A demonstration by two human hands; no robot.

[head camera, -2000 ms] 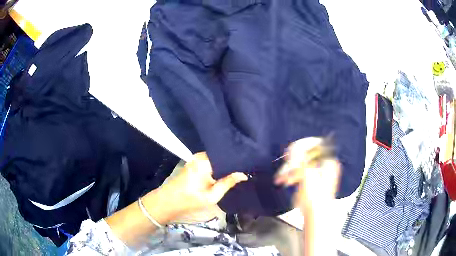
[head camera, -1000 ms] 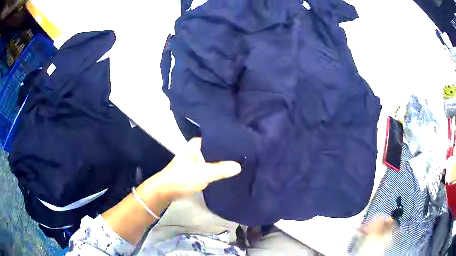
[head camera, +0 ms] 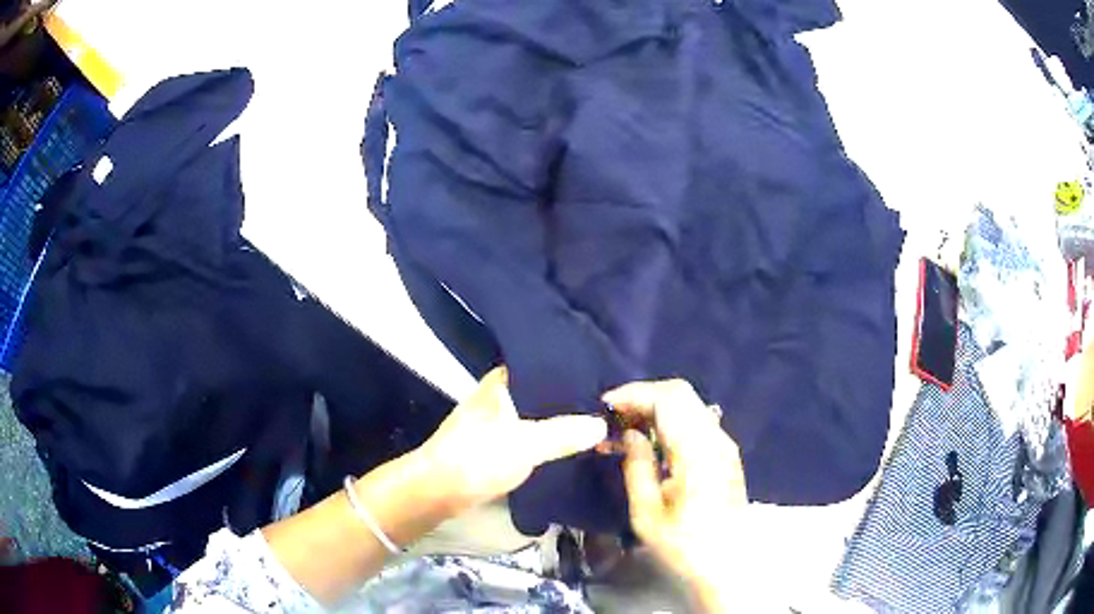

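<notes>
A large navy garment (head camera: 720, 240) lies spread in front of me. My left hand (head camera: 498, 450) grips its near edge, with the thumb on top of the cloth. My right hand (head camera: 672, 462) meets the left thumb at that edge; its fingers pinch something small and dark there, probably a black trim, partly hidden by the fingers. I cannot make out a tool in the right hand. More small black trims (head camera: 949, 489) lie on a striped cloth (head camera: 906, 516) at the right.
A darker navy garment pile (head camera: 168, 360) with white stripes is at the left, beside the white tabletop (head camera: 324, 156). A blue crate (head camera: 48, 198) stands at far left. A phone (head camera: 936, 324), clear plastic bags (head camera: 1014, 312) and a red box (head camera: 1079, 450) are at the right.
My right hand has come from the striped cloth at the right back to the garment's near edge, beside my left thumb. The left hand still holds the edge. A dark red shape now shows at lower left.
</notes>
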